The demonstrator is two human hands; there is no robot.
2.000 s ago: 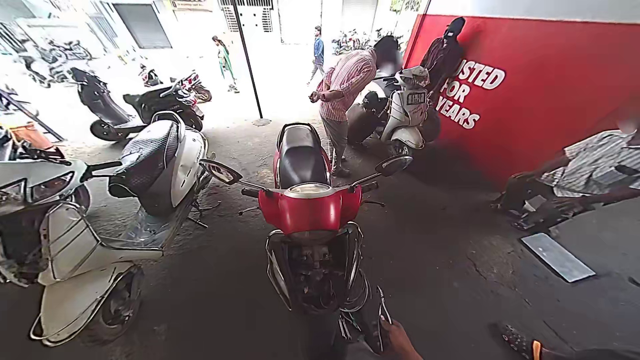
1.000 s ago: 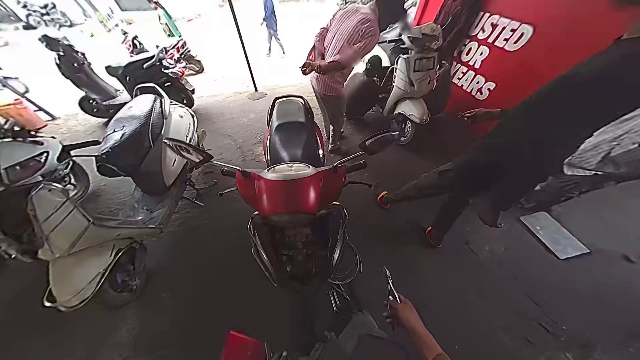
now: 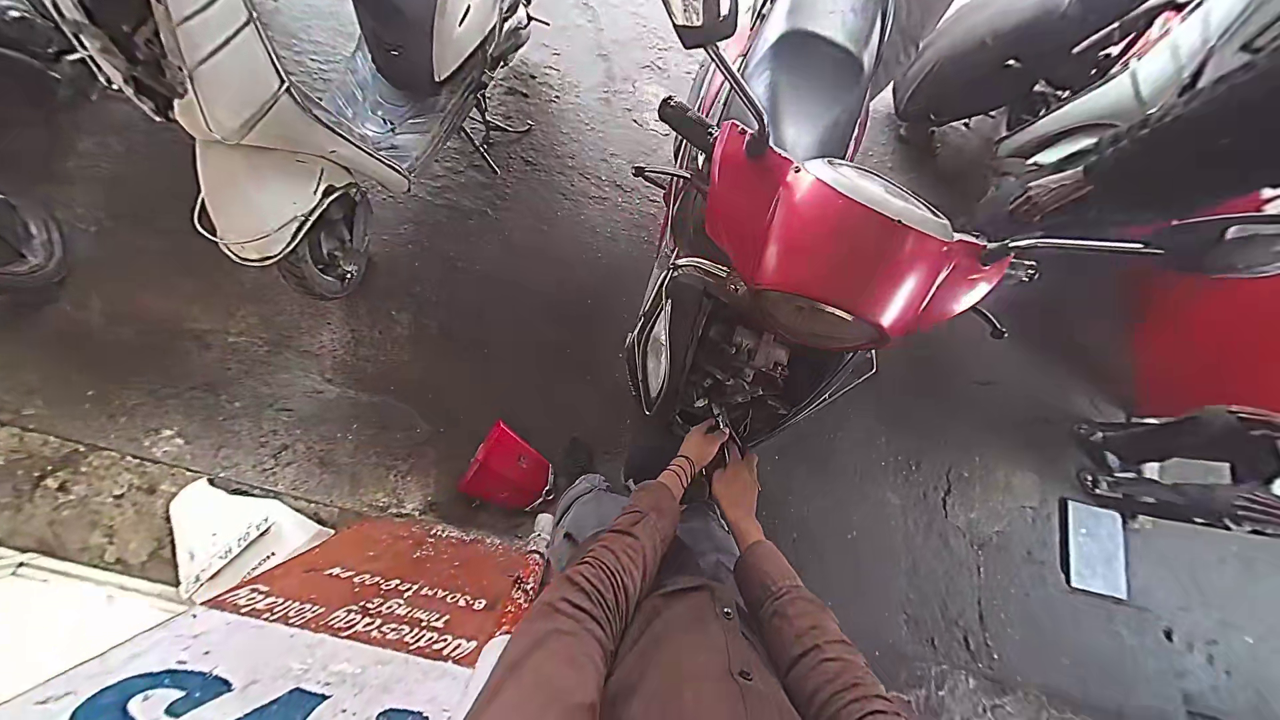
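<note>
A red scooter [image 3: 850, 235] stands in front of me, its front panel off and dark parts showing in the opening [image 3: 742, 365] below the headlamp. At the lower edge of that opening my left hand [image 3: 702, 447] has its fingers bent close together; whether they pinch a cable or part is too small to tell. Just beside and below it, my right hand [image 3: 737, 488] is closed around the handles of pliers [image 3: 731, 440], whose jaws point up into the scooter's front. The jaws are too small to make out clearly.
A red plastic scooter panel [image 3: 508, 468] lies on the floor to the left. White scooters [image 3: 265, 195] stand further left, with another scooter [image 3: 1110, 120] at the upper right. A flat pale board [image 3: 1096, 548] lies at the right; a painted sign [image 3: 370, 590] is at lower left.
The right hand with the pliers has moved up against the scooter's front opening. My left hand now shows beside it. The view has tilted down and come closer to the scooter.
</note>
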